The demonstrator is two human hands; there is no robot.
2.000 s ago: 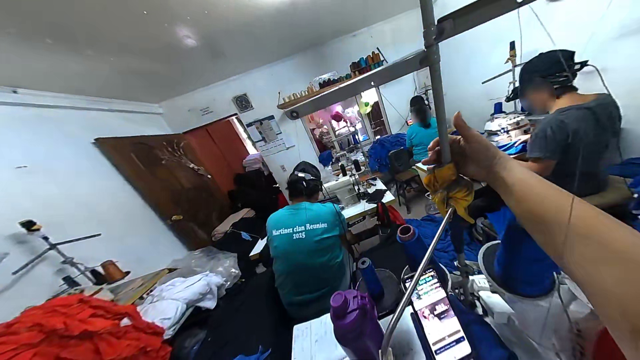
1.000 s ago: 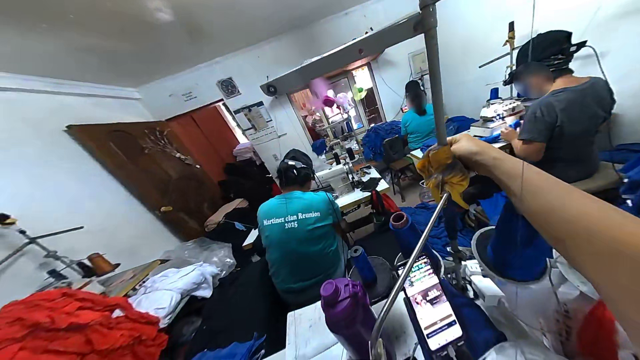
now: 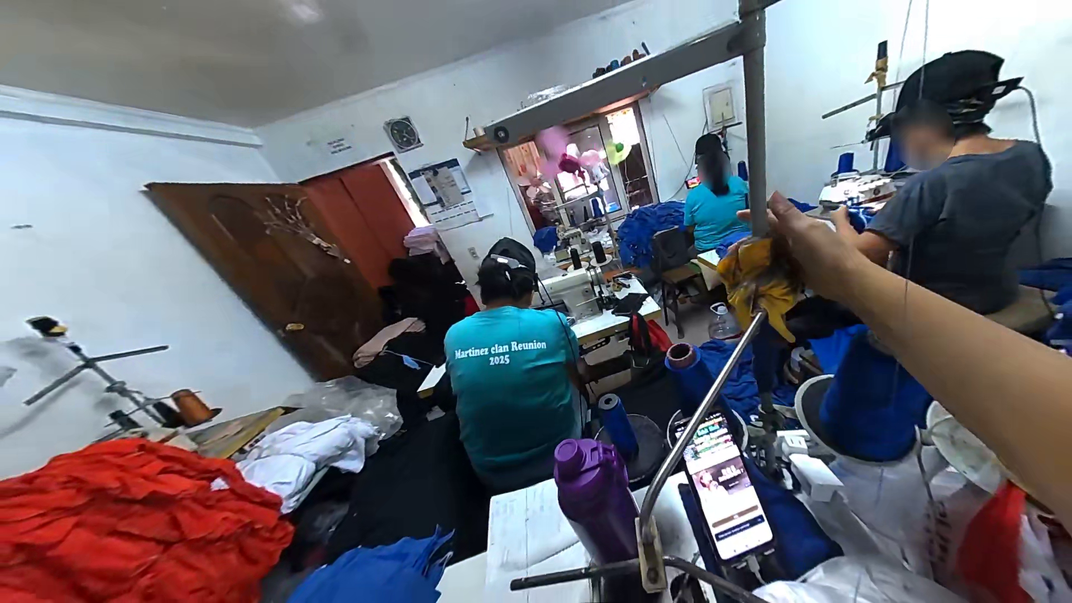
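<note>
My right hand (image 3: 808, 243) is closed around the upright metal pole (image 3: 756, 126) of a thread stand, just above a yellow cloth (image 3: 760, 289) tied on it. A thin bent metal rod (image 3: 708, 406) runs down from beside the cloth to a bracket. Below stands a purple water bottle (image 3: 593, 494), and to its right a lit smartphone (image 3: 727, 494) with a cable at its lower end. Blue thread cones (image 3: 618, 425) stand behind them. My left hand is out of view.
A person in a teal shirt (image 3: 512, 385) sits ahead at a sewing machine (image 3: 576, 291); two others sit farther right. Red fabric (image 3: 134, 519) and white fabric (image 3: 306, 456) lie at left, blue fabric (image 3: 377, 574) in front. A metal crossbar (image 3: 620, 84) spans overhead.
My right hand has gone from raised, spread fingers against the pole to a hold around it, near the yellow cloth. The view has shifted slightly.
</note>
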